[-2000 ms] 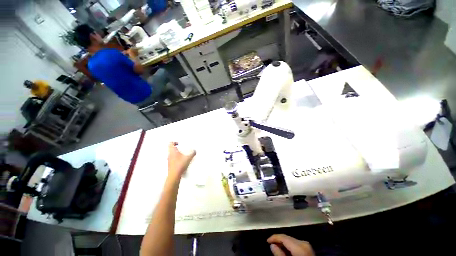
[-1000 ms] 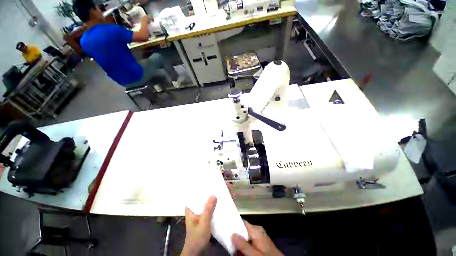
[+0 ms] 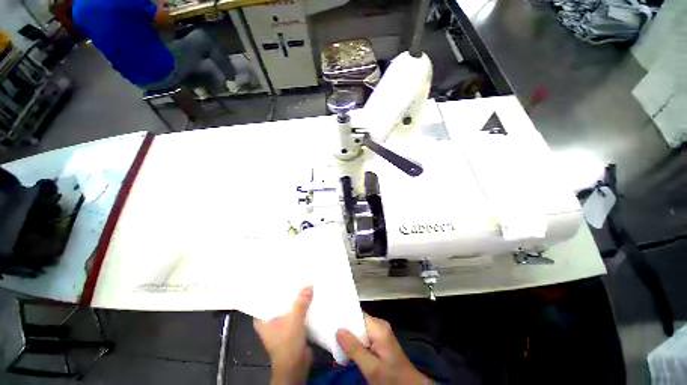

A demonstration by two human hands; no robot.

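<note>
A white fabric piece (image 3: pixel 328 278) lies folded between my hands and reaches from the table's front edge up to the sewing head (image 3: pixel 324 207). My left hand (image 3: pixel 286 334) grips its left side, thumb on top. My right hand (image 3: pixel 377 350) grips its near right corner, thumb on top. The fabric's far end covers part of the needle area, so the needle and presser foot cannot be made out. The white industrial sewing machine (image 3: pixel 467 233), with dark lettering, stands to the right of the fabric.
A post with a round knob (image 3: pixel 343 105) and a dark lever (image 3: pixel 395 156) stands behind the sewing head. A white bundle (image 3: pixel 523 218) lies over the machine's right. Black equipment (image 3: pixel 38 222) is at far left. A person in blue (image 3: pixel 124 37) sits behind.
The fabric's far end now overlaps the sewing head more, and the piece looks wider between my hands. Earlier my left hand was empty over the table. The view has shifted and come closer.
</note>
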